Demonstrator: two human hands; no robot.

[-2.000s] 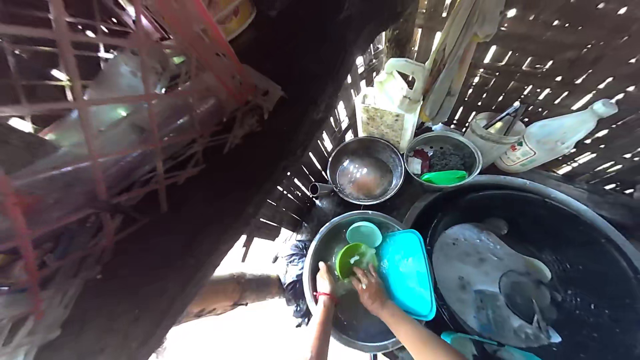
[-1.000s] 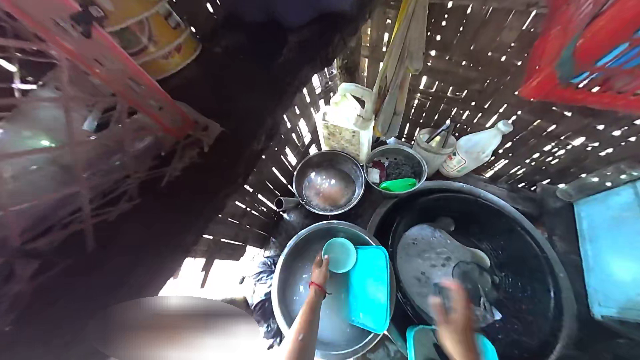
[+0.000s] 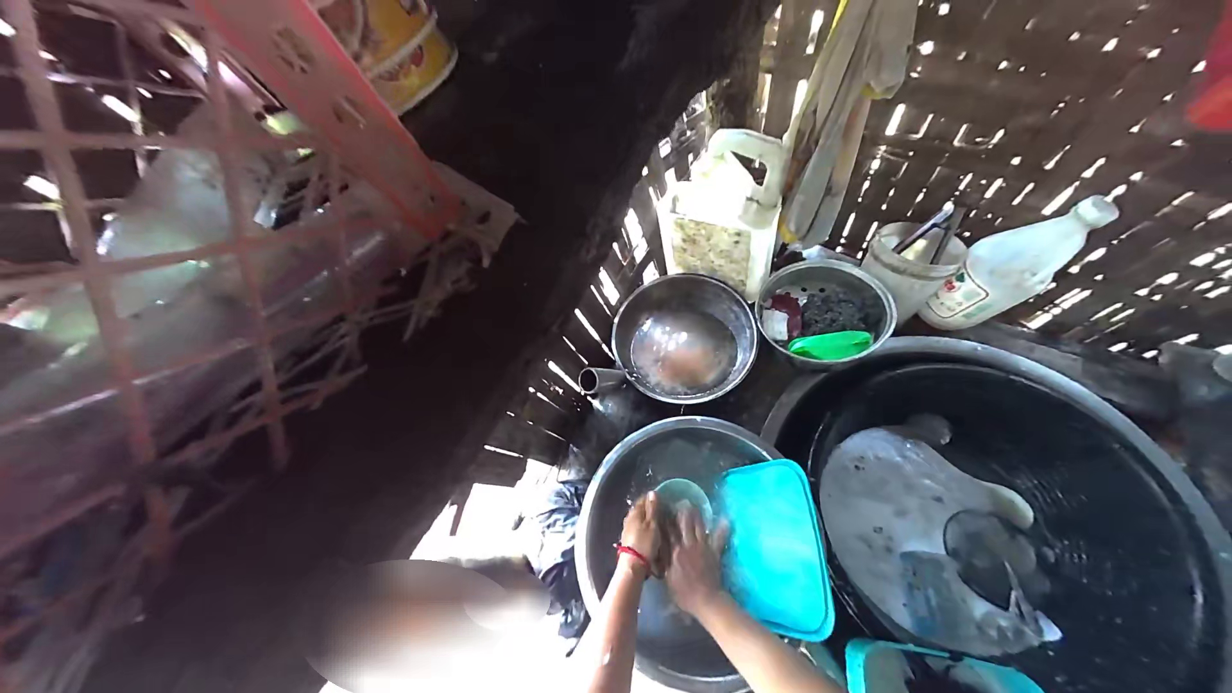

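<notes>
Both hands are together inside a metal basin of water at the lower centre. My left hand, with a red string at its wrist, grips the near left rim of a pale green bowl. Fingers spread, my right hand lies against the same bowl; whether it grips anything is unclear. A turquoise plastic lid or tray leans in the basin, just right of my right hand. Part of the bowl is hidden by the hands.
A large dark tub of water with submerged things stands at right. Behind the basin are a metal bowl, a smaller bowl with a green item, a white jug and a white bottle. A red plastic crate hangs at left.
My right hand was on the green cup in the basin, then over the dark tub, and is now back in the basin. The green cup seen at first no longer shows there.
</notes>
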